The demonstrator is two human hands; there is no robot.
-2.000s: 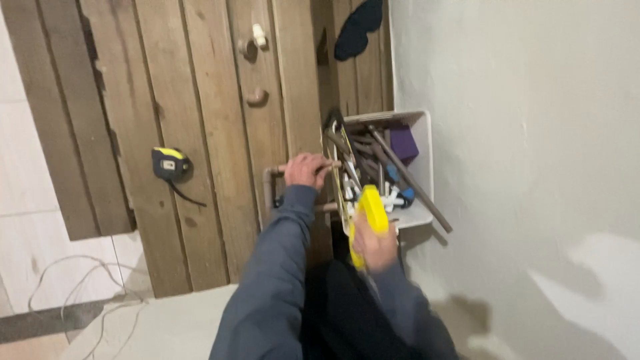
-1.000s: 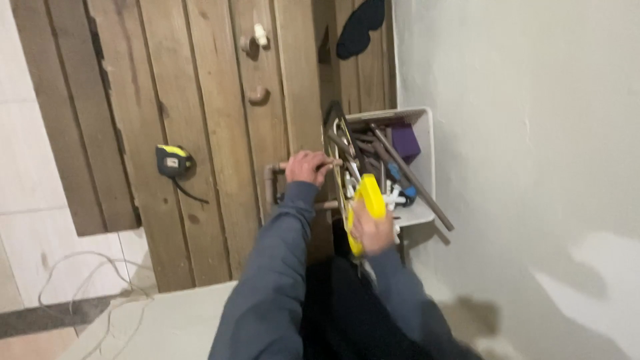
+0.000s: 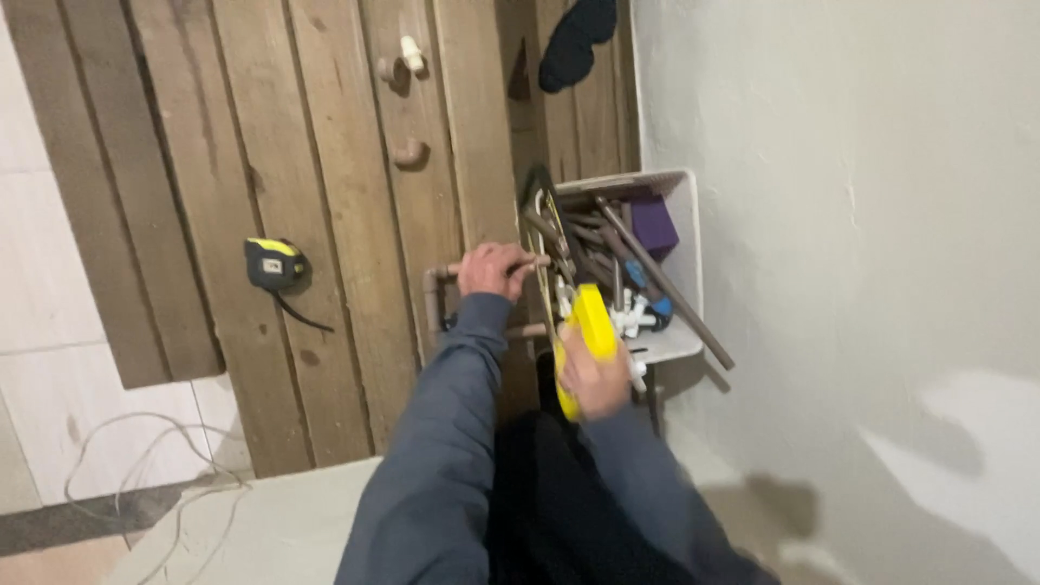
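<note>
My left hand (image 3: 491,270) grips a brown plastic pipe (image 3: 445,271) near its cut-off end, pressing it at the edge of the wooden planks. The pipe joins an elbow and a U-shaped run, with another brown pipe end (image 3: 528,331) below. In my right hand (image 3: 595,375) is the yellow handle of a hacksaw (image 3: 597,321); its frame and blade point up and away from me, and the blade lies across or right beside the pipe end. Whether it touches the pipe is hard to tell. Blur covers part of the right hand.
A white plastic basket (image 3: 697,244) of brown pipes, white fittings and a purple box (image 3: 652,227) stands against the wall. On the planks lie a tape measure (image 3: 275,264), a brown elbow fitting (image 3: 409,153), a white fitting (image 3: 412,54) and a black cloth item (image 3: 577,45). A thin cord (image 3: 146,416) loops at left.
Little has changed: the left hand stays on the pipe, while the right hand and the hacksaw handle have shifted slightly.
</note>
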